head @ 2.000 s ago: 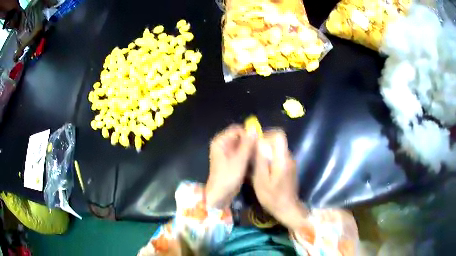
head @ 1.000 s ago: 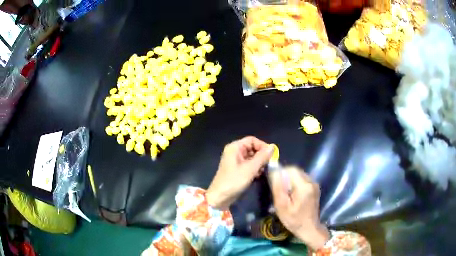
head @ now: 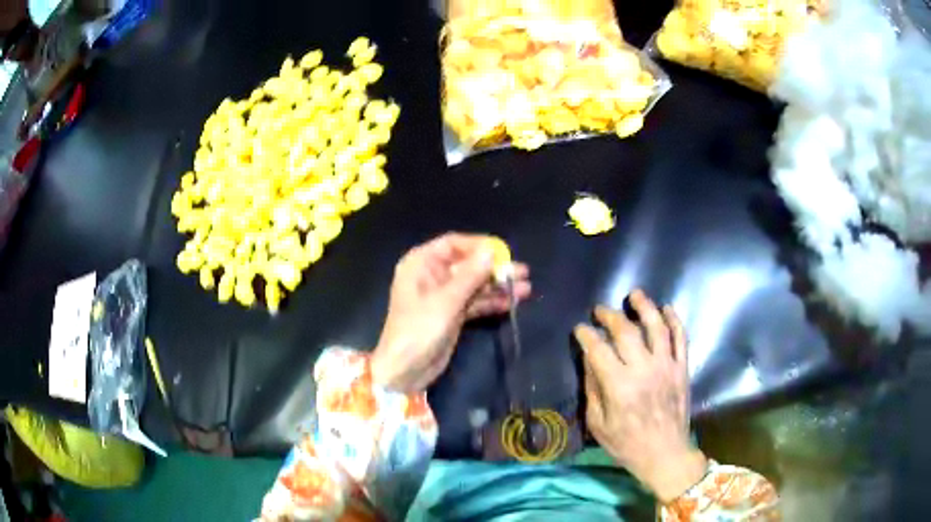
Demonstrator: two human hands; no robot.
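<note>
My left hand (head: 439, 296) pinches a small yellow fabric piece (head: 498, 253) between thumb and fingers. A thin dark shaft (head: 515, 352) runs from this piece down toward the round yellow-gold loops (head: 534, 434) at the table edge; a little white shows where shaft and piece meet. My right hand (head: 638, 377) lies palm down on the black sheet, right of the loops, fingers apart and holding nothing visible. One unstuffed shell (head: 591, 215) lies above, between the hands and the bags.
The pile of stuffed yellow pieces (head: 281, 173) is at left. The clear bag of shells (head: 541, 76) is at top centre, a second bag (head: 730, 41) top right, white fibrefill (head: 858, 163) at right. An empty clear bag (head: 117, 347) and white slip (head: 71, 336) lie at far left.
My right hand has left the yellow piece and now lies spread on the sheet to the right. My left hand still holds the piece. The dark shaft and gold loops now show clearly.
</note>
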